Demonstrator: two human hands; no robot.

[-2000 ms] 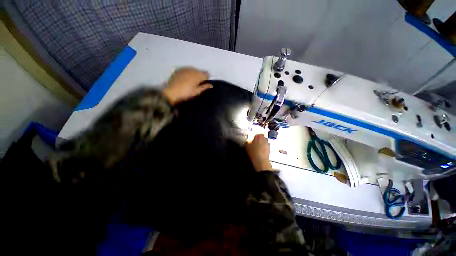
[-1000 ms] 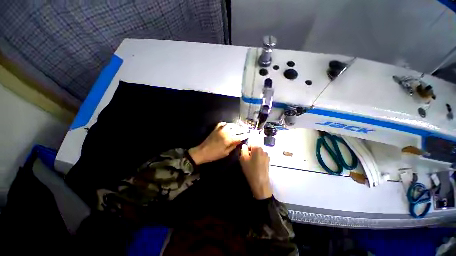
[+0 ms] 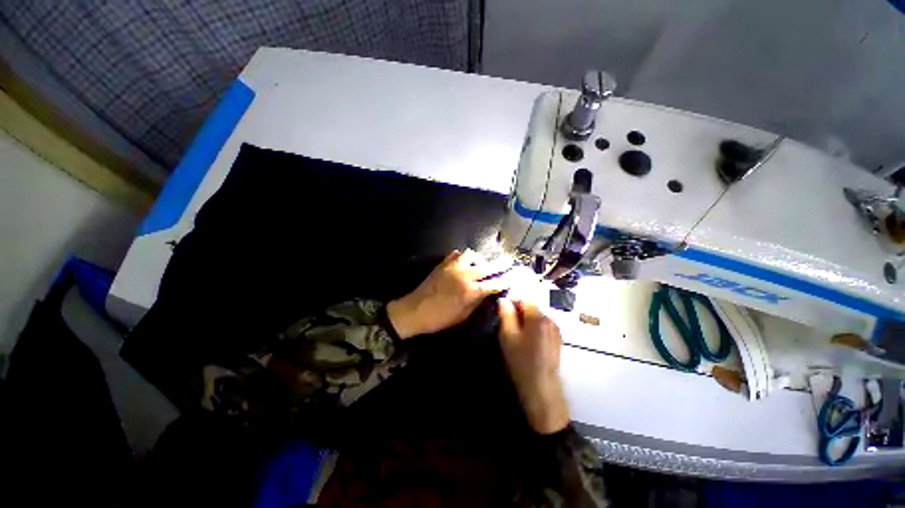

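Note:
A large black garment panel (image 3: 327, 218) lies spread over the left part of the white table, its right edge at the lit needle area of the sewing machine (image 3: 645, 189). My left hand (image 3: 447, 296) holds the cloth edge just left of the presser foot, fingertips in the bright glow. My right hand (image 3: 531, 342) pinches the cloth just below it, close to the front of the foot. The two hands are almost touching. The needle and foot are hard to make out in the glare.
Green-handled scissors (image 3: 685, 327) lie right of the needle area, beside curved white strips (image 3: 751, 352). Small scissors with blue handles (image 3: 840, 429) lie at the table's right end. Small brown tabs (image 3: 727, 378) are near the green scissors. Black and grey cloth (image 3: 109, 367) hangs at the left.
My left hand has come from the far edge of the cloth to the needle area. The panel now lies flat and spread to the left. My right hand is slightly lower, off the foot. The view has shifted.

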